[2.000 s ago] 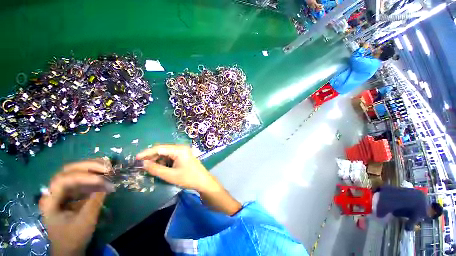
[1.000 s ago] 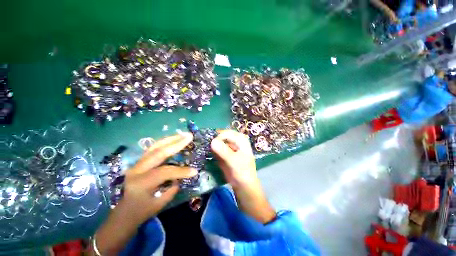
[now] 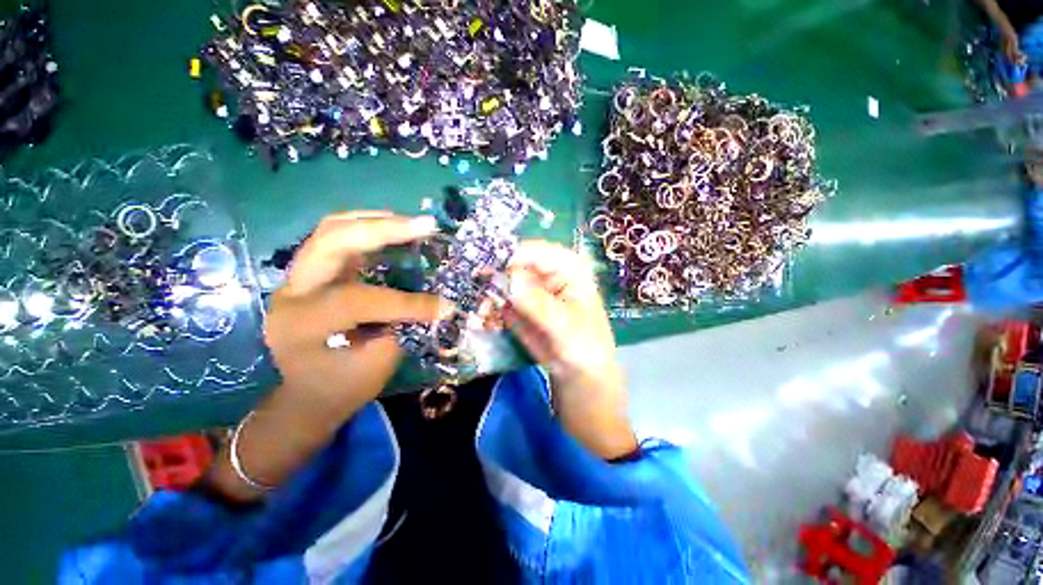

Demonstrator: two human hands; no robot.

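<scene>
A long bunch of silvery-purple flex circuit assemblies is held between my hands above the green mat, with copper ring ends at its lower end. My left hand grips the bunch from the left side, thumb and fingers around its lower part. My right hand has its fingertips on the right side of the bunch; what exactly they pinch is blurred. A coppery ring-ended part hangs below the bunch near the bench edge. Dark parts show partly behind my left hand.
The main mixed pile lies beyond my hands. The ring pile is at the right on clear plastic. A clear blister tray with a dark heap is at the left. A black part heap is at the far left. Red stools stand beyond the bench edge.
The view has swung so the piles and tray appear further right and then higher. The bunch between my hands is now more clearly seen, with my fingers still on it.
</scene>
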